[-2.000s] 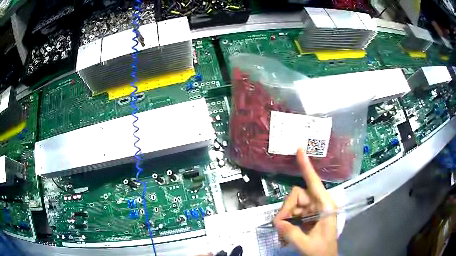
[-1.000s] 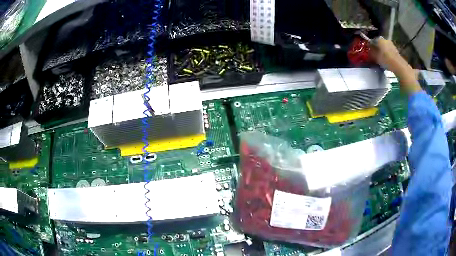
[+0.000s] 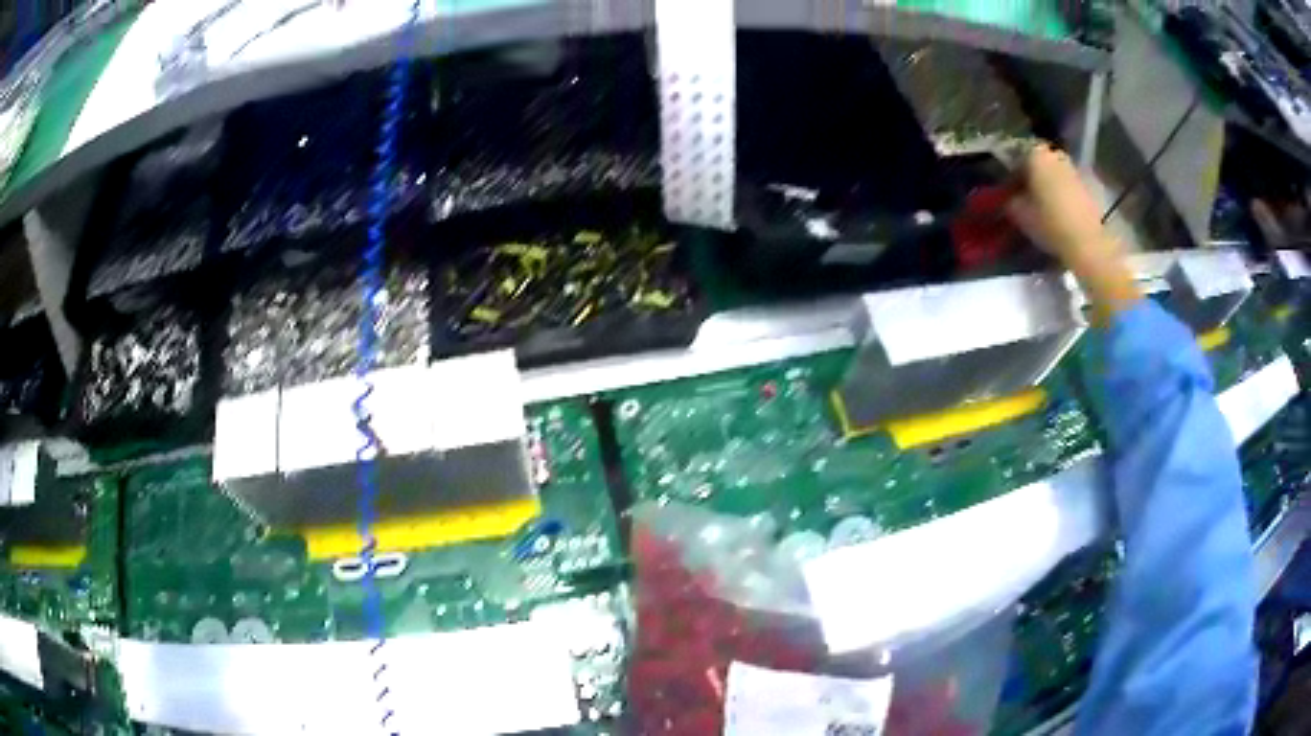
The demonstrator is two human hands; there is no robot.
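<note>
My right hand (image 3: 1061,223), bare with a blue sleeve, reaches to the bin row at the upper right. Its fingers are at a bin with red components (image 3: 988,227); the frame is blurred and I cannot tell if they hold one. The clear bag of red components (image 3: 683,633) lies on the green circuit boards at the lower middle, cut off by the bottom edge. Its white label (image 3: 805,702) faces up. My left hand is not in view.
Finned heatsinks (image 3: 377,431) on yellow bases and long white heatsinks (image 3: 345,684) stand on the green boards (image 3: 719,446). Black bins hold yellow-green parts (image 3: 568,288) and silver parts (image 3: 324,328). A blue coiled cord (image 3: 368,316) and a white label strip (image 3: 696,122) hang down.
The right hand has left the bag's label and moved up to the red components' bin. The view has tilted up, so the boards and bag sit lower and more of the shelf shows.
</note>
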